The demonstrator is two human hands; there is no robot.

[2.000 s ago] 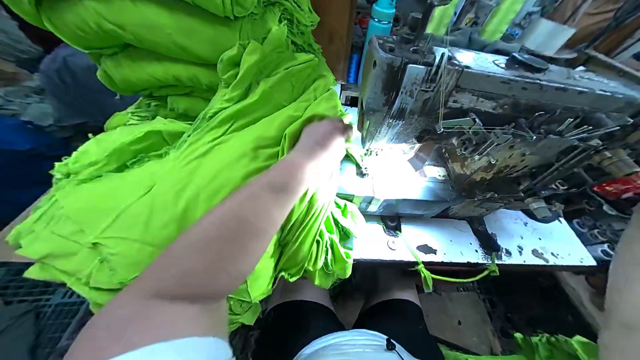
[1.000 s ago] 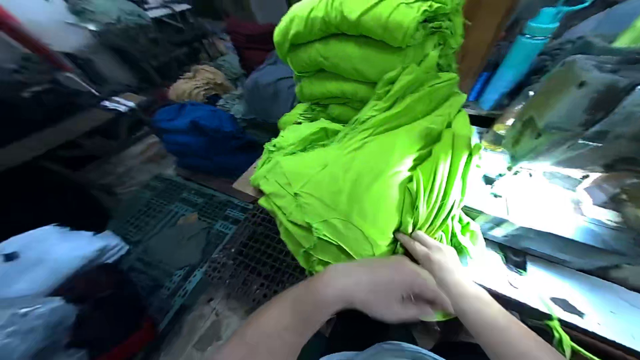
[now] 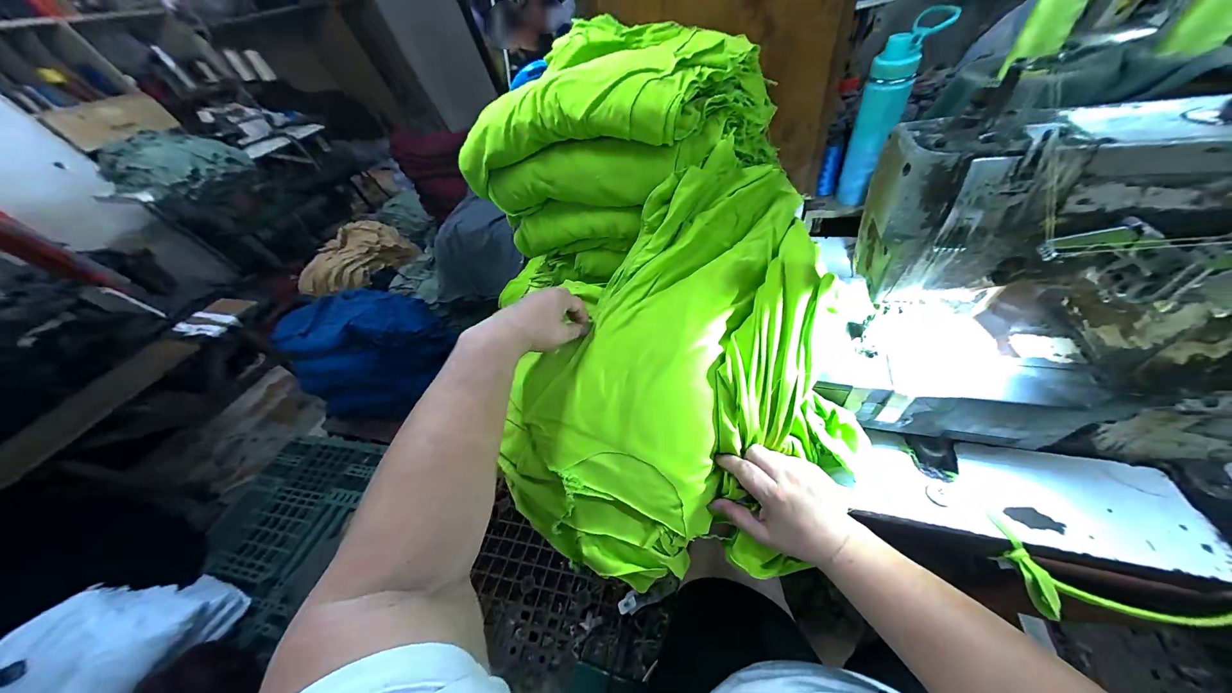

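A tall stack of lime-green fabric pieces (image 3: 635,385) stands in front of me, folded bundles at the back and loose layers draped toward my lap. My left hand (image 3: 549,320) grips the edge of an upper layer on the left side, fingers curled in. Low on the right, my right hand (image 3: 784,500) holds gathered folds between thumb and fingers. Just right of the fabric is an industrial sewing machine (image 3: 1136,212), its needle area brightly lit.
A teal water bottle (image 3: 878,120) stands behind the machine table (image 3: 1049,500). A green fabric strip (image 3: 1039,582) hangs from the table's front edge. To the left are a blue fabric bundle (image 3: 366,351), a tan bundle (image 3: 356,255) and a green plastic crate (image 3: 289,520).
The view has swung left from the machine. Since a second ago, my left hand has moved from beside my right hand at the fabric's lower edge up to its left side.
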